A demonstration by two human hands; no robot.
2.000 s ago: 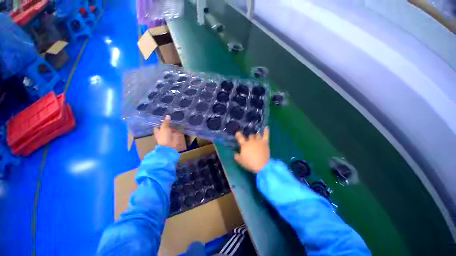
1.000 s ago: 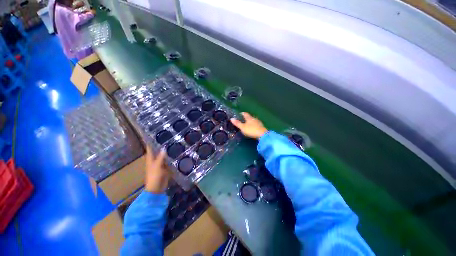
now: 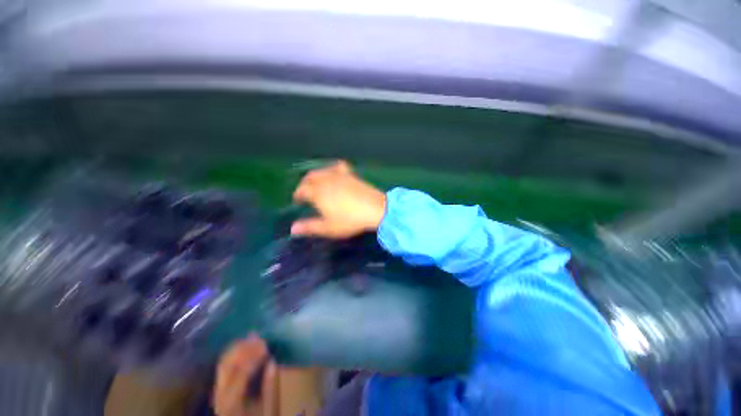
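The view is strongly blurred. My right hand (image 3: 341,203) is over the bench at centre, thumb and fingers apart, with nothing visible between them. A faint shiny streak shows just behind its fingers. Dark round parts (image 3: 305,272) lie blurred below my right hand; their number is unclear. My left hand (image 3: 242,378) is low at the bench's near edge, blurred, and its grip cannot be made out. The blister tray (image 3: 122,276) with dark parts lies at the left, apart from both hands.
The green bench (image 3: 366,325) spans the middle, with a brighter green strip (image 3: 479,191) behind. The pale curved covering (image 3: 325,53) runs along the back. Brown cardboard (image 3: 150,394) shows at the lower left. Shiny clear material (image 3: 630,329) is blurred at the right.
The view has swung to the right and blurred. Both my hands have let go of the filled tray, which now sits at the left. My right hand is now over the loose parts.
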